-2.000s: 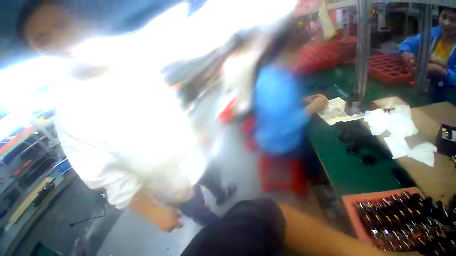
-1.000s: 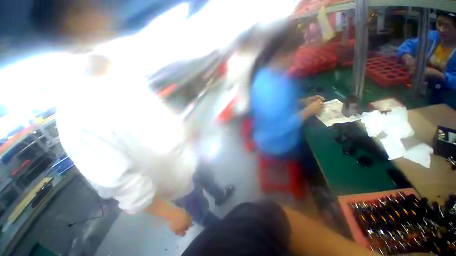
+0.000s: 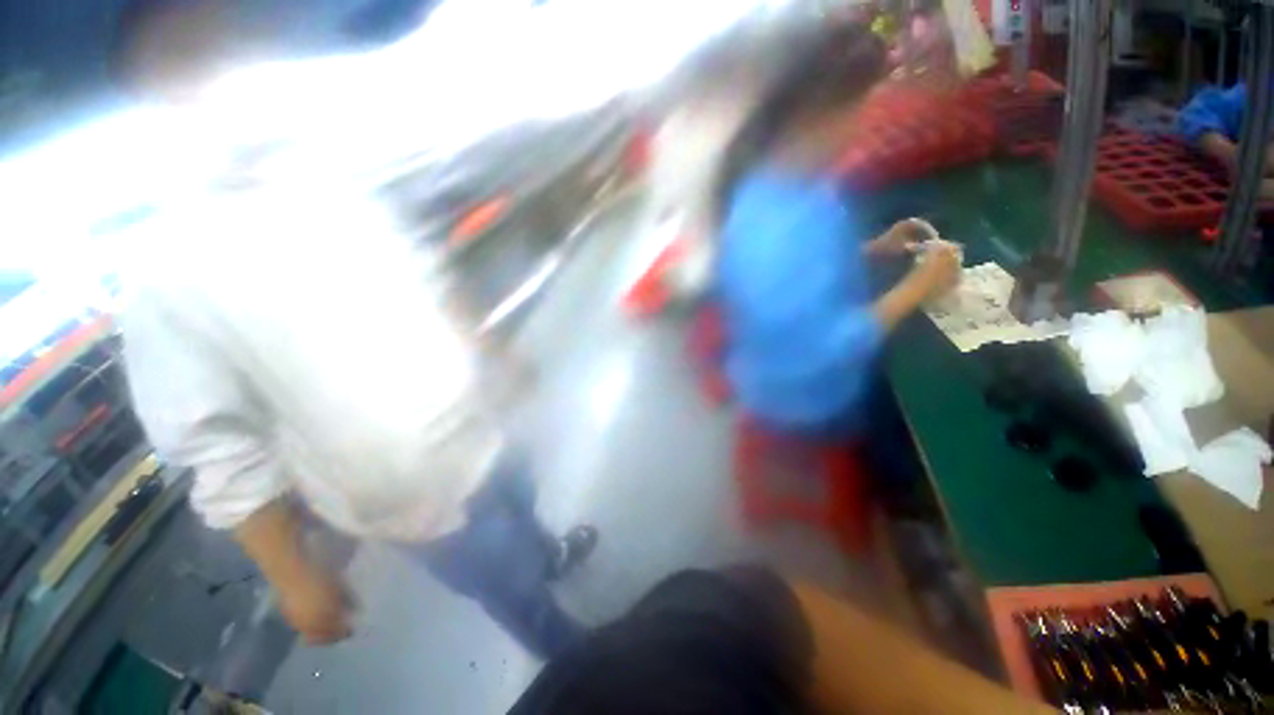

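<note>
A pink-red parts tray [image 3: 1017, 645] lies at the lower right on the bench, cut off by the bottom edge. Rows of small dark parts with shiny silver ends and orange bands [image 3: 1139, 645] fill it. My left forearm, bare below a dark sleeve, reaches from the bottom middle towards the tray. My left hand is cut off by the bottom edge. My right hand is out of the picture.
Green bench top [image 3: 971, 468] with dark round pieces [image 3: 1073, 472], white papers [image 3: 1167, 366] and cardboard [image 3: 1229, 538]. A seated person in blue [image 3: 796, 300] is at the bench. A person in white [image 3: 308, 349] stands left. Metal posts [image 3: 1079, 140] and a red gridded crate [image 3: 1153, 179] are beyond.
The view has shifted, so the bench and tray sit further right and the tray lower. The person in white has moved left, arm lowered. The seated person's hands are now raised together.
</note>
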